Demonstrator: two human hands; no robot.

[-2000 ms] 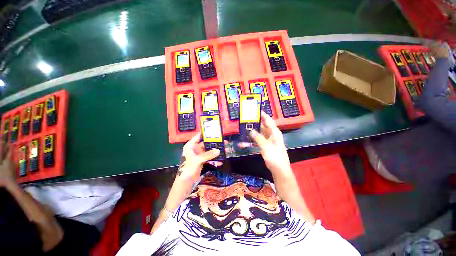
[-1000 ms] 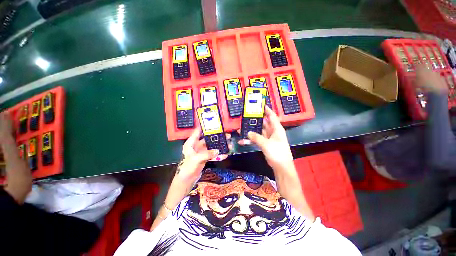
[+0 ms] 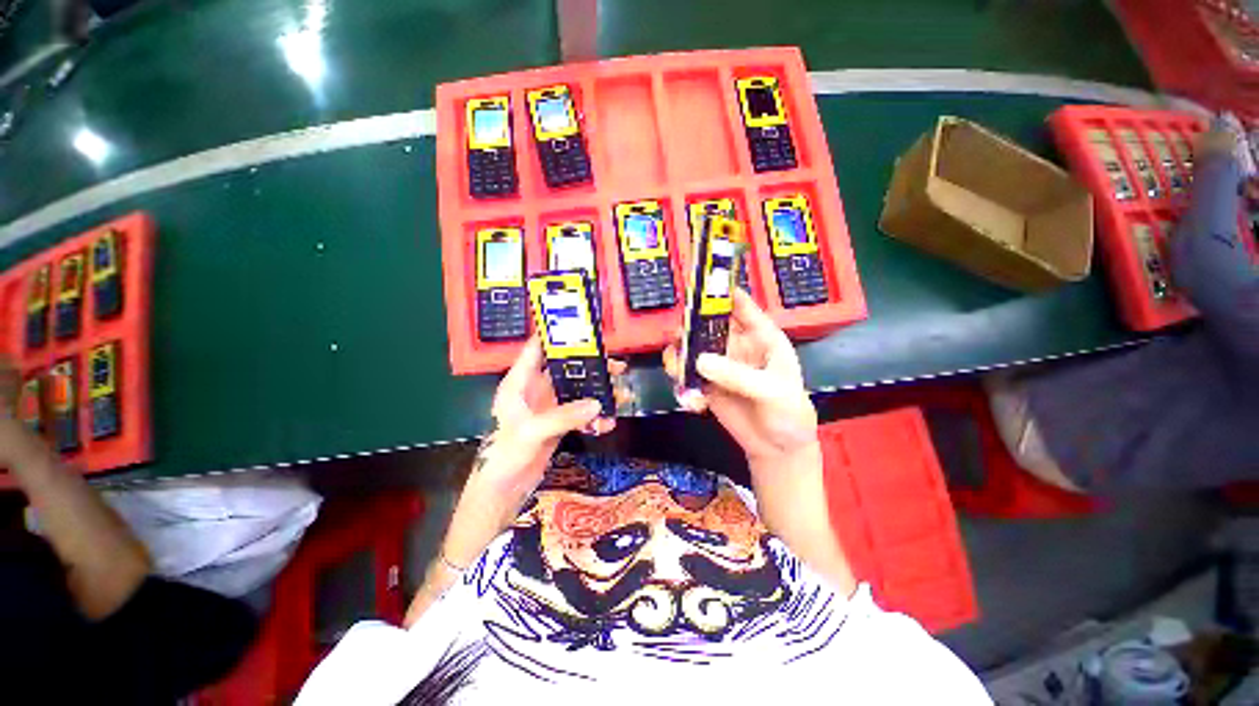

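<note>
My left hand holds a black and yellow keypad phone upright, its screen lit white, thumb on the lower keys. My right hand holds a second keypad phone, turned partly edge-on, screen lit, thumb at its lower keys. Both are over the near edge of a red phone tray. The tray's top row holds two phones at left, two empty slots and one dark-screened phone at right. The bottom row holds phones in all slots; the held phones partly hide two of them.
An open cardboard box stands right of the tray. Another red tray of phones is at left, with a person's arm. A red tray of pale parts and a grey sleeve are at right. A red square lies below the bench edge.
The right-hand phone has turned from facing me to nearly edge-on. The left-hand phone has shifted slightly left and up and stands more upright. The neighbour's arm at right has moved.
</note>
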